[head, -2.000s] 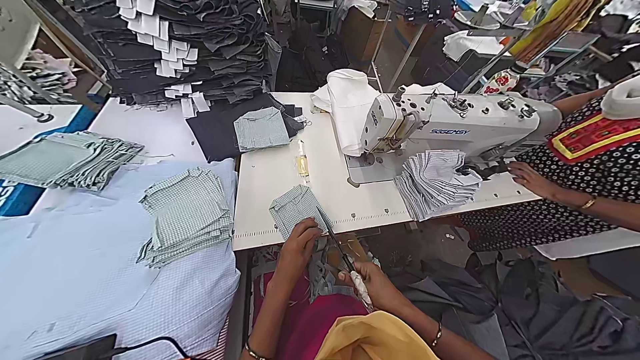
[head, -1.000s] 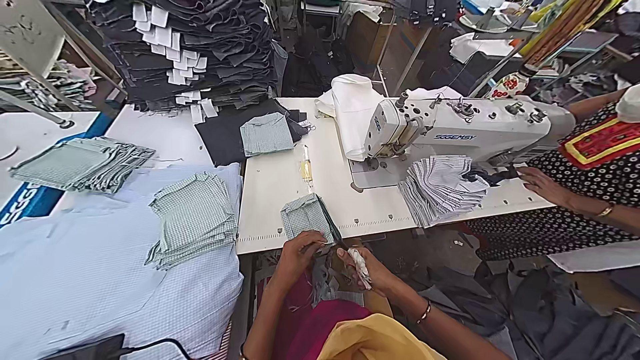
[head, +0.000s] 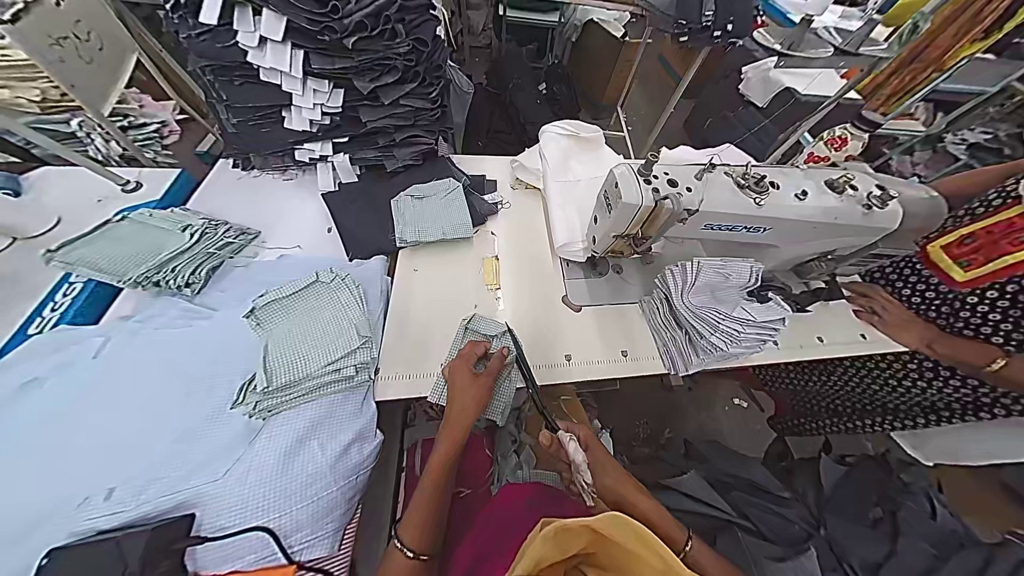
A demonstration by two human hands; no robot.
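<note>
My left hand [head: 474,376] grips a green checked fabric piece [head: 482,328] at the front edge of the white table. In my right hand [head: 580,456] is a pair of scissors [head: 530,380] with cloth-wrapped handles; the dark blades point up and away, beside the piece's right edge. Whether the blades touch the fabric, I cannot tell. A stack of green checked pieces [head: 312,340] lies to the left on light blue cloth [head: 160,432]. Farther back, another green checked piece [head: 432,212] rests on dark fabric [head: 360,208]. A small yellow-labelled item [head: 491,274] lies on the table.
A sewing machine [head: 744,208] stands at the right, with striped fabric pieces [head: 712,312] before it and a co-worker's hand [head: 888,316] alongside. White cloth [head: 572,176] lies behind. A tall dark garment pile [head: 368,72] and more green pieces [head: 152,248] are at the left.
The green checked piece in my left hand has shifted and turned, now hanging over the table edge. The scissors have moved slightly with my right hand.
</note>
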